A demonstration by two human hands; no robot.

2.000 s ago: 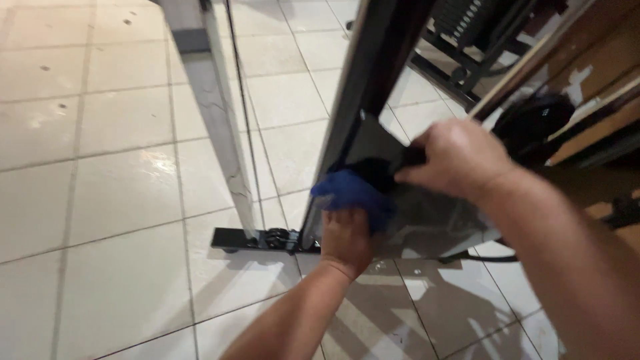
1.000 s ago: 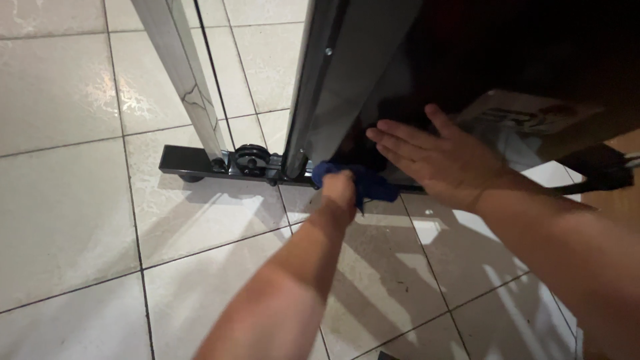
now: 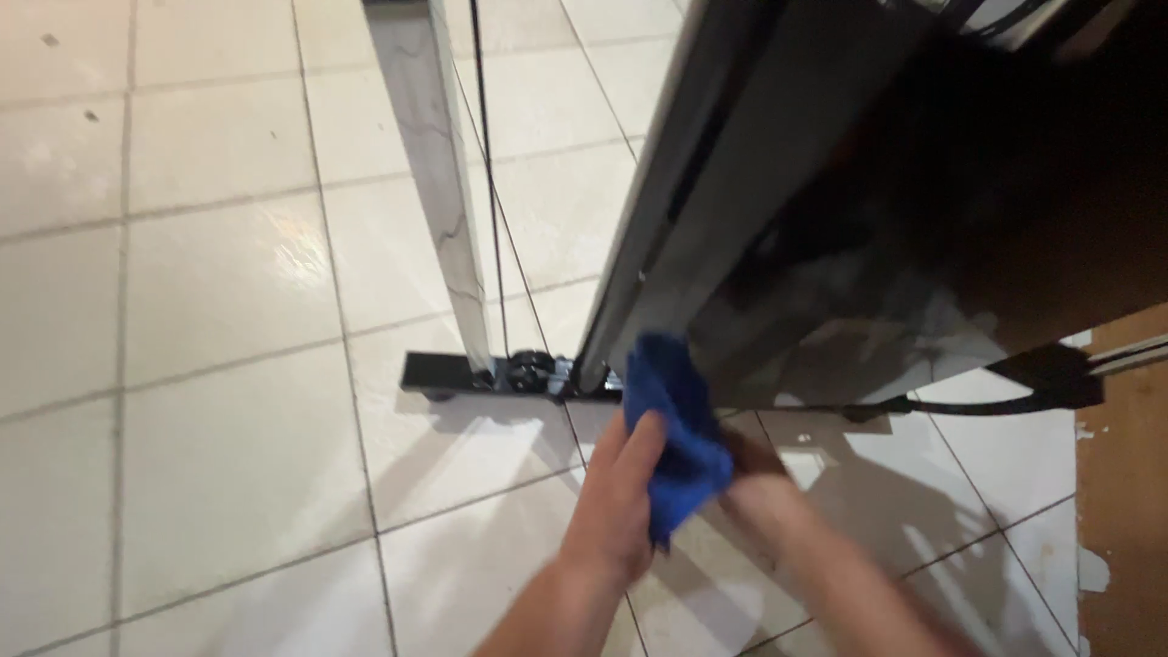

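A blue cloth (image 3: 675, 438) is bunched between my two hands, in front of the lower edge of a glossy black panel (image 3: 821, 274). My left hand (image 3: 620, 502) grips the cloth from its left side, thumb on top. Behind the cloth's right side is my right hand (image 3: 757, 474), its fingers mostly hidden, so its hold on the cloth cannot be told. The panel leans up to the right with a dark frame edge (image 3: 630, 246) along its left. Near its foot, a small black pulley (image 3: 529, 370) sits on a black base bar (image 3: 447, 372).
A metal upright (image 3: 424, 155) rises from the base bar, with a thin black cable (image 3: 488, 173) beside it. Light floor tiles (image 3: 228, 438) lie around. At the right are a black curved part (image 3: 985, 397) and a brown wooden surface (image 3: 1127, 493).
My right hand has left the black panel's face and come down beside the cloth. My left hand has moved with the cloth to a spot in front of the panel's lower edge.
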